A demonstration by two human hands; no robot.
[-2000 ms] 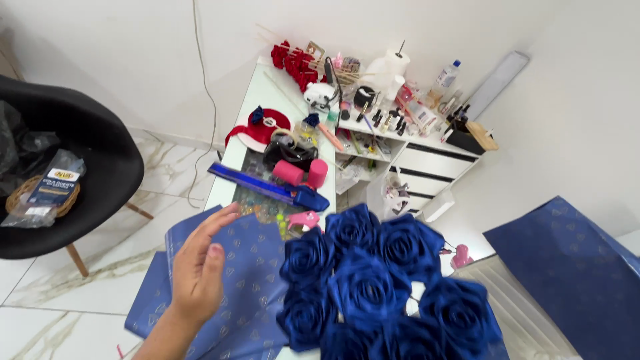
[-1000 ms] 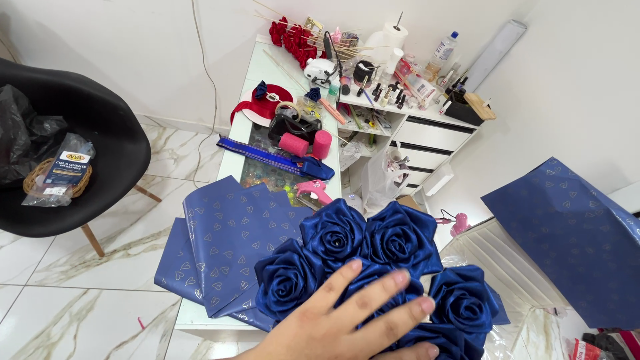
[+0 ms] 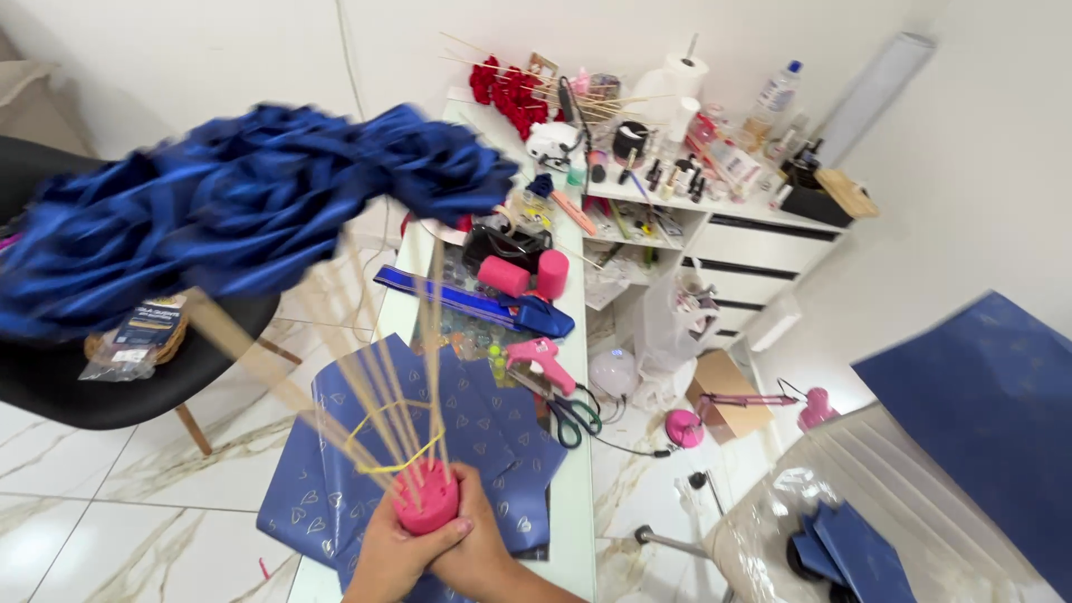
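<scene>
Both my left hand (image 3: 398,540) and my right hand (image 3: 473,540) are wrapped around a pink foam cylinder (image 3: 427,498) at the bottom centre. Several wooden sticks (image 3: 381,394) stand in its top and fan outward, with a yellow band (image 3: 402,465) looped loosely around them. Blurred blue satin roses (image 3: 251,197) top the sticks at the upper left. Beneath the hands, blue wrapping paper with heart outlines (image 3: 310,477) lies on the glass-topped table (image 3: 574,502). A pink glue gun (image 3: 544,362) and green-handled scissors (image 3: 574,417) rest to the right of the sticks.
Pink foam cylinders (image 3: 553,272) and rolled blue ribbon (image 3: 452,303) lie farther up the table. Red fabric roses (image 3: 511,92) are at its far end. A black chair (image 3: 226,368) stands left, a white drawer unit (image 3: 754,260) right. Blue paper (image 3: 980,419) hangs over a cream chair (image 3: 904,477).
The blue roses have moved from the lower centre to the upper left, exposing their sticks and pink foam base. One hand was over the roses; now both hold the base.
</scene>
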